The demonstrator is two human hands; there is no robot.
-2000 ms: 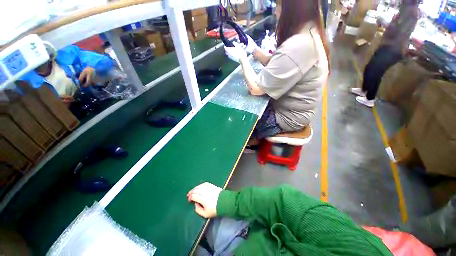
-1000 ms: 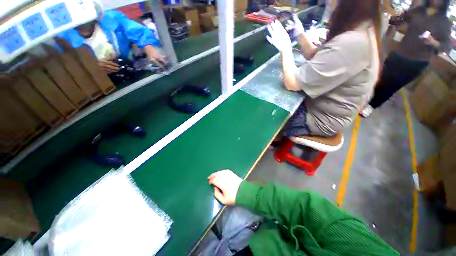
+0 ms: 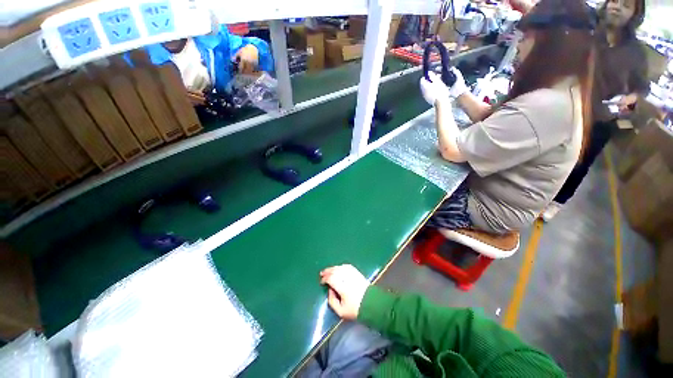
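Observation:
My right hand [image 3: 345, 291], bare and in a green sleeve, rests on the green bench [image 3: 317, 229] at its near edge. It is empty, with the fingers loosely bent. My left hand is not in view. A pile of bubble bags [image 3: 166, 317], glaring white, lies at the bench's lower left and overhangs the pale rail. Dark U-shaped neckband devices lie on the conveyor: one [image 3: 159, 241] beside the bubble bags, one [image 3: 291, 176] further along, and another partly hidden behind the white post.
A seated worker [image 3: 527, 148] on a red stool holds a neckband up over a bubble wrap mat [image 3: 424, 155]. Brown cartons [image 3: 111, 122] line the conveyor's far side below a power strip [image 3: 118, 28]. A blue-sleeved worker sits opposite. Another person stands at the upper right.
The view has swung left, so the bench and my right hand appear further right. My right hand stays on the bench edge. The neighbouring worker's hands, empty a second ago, hold a neckband again.

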